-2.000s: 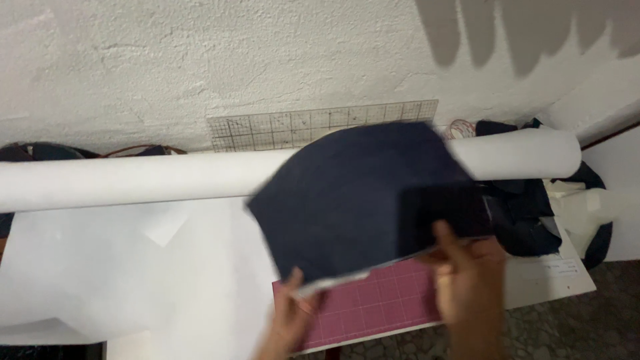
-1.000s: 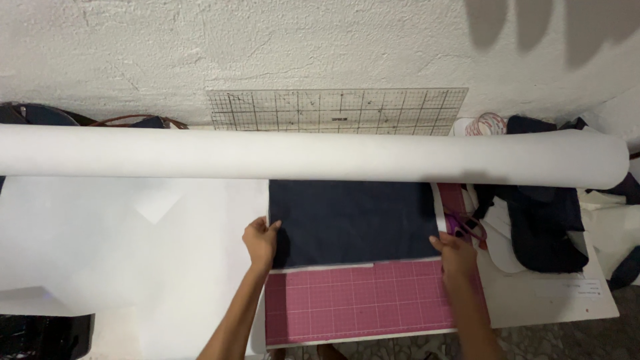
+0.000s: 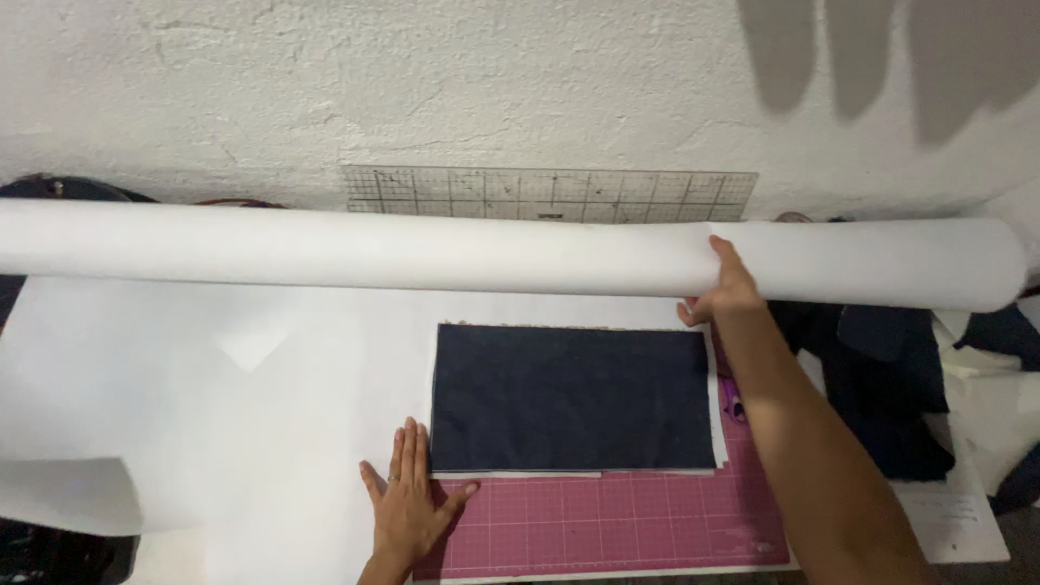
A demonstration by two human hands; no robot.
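Note:
A dark navy fabric rectangle (image 3: 573,398) lies flat over white layers whose edges show at its right and lower sides. Beneath its lower edge a pink gridded cutting mat (image 3: 601,524) is exposed. My left hand (image 3: 409,504) rests palm down at the fabric's lower left corner, fingers spread on the white sheet (image 3: 244,390) and thumb over the mat. At the upper right, my right hand (image 3: 727,284) grips the long white roll (image 3: 487,252), thumb on top and fingers at its lower side, just above the fabric's corner.
A clear gridded ruler (image 3: 552,193) leans on the wall behind the roll. Dark fabric scraps (image 3: 886,390) and pale pieces lie at the right. Purple-handled scissors (image 3: 734,400), partly hidden by my right arm, are on the mat. A black object (image 3: 65,552) sits at lower left.
The navy fabric, held up in both hands two seconds ago, now lies flat. My right hand has left the fabric's right edge and moved up to the roll. My left hand has let go of the fabric.

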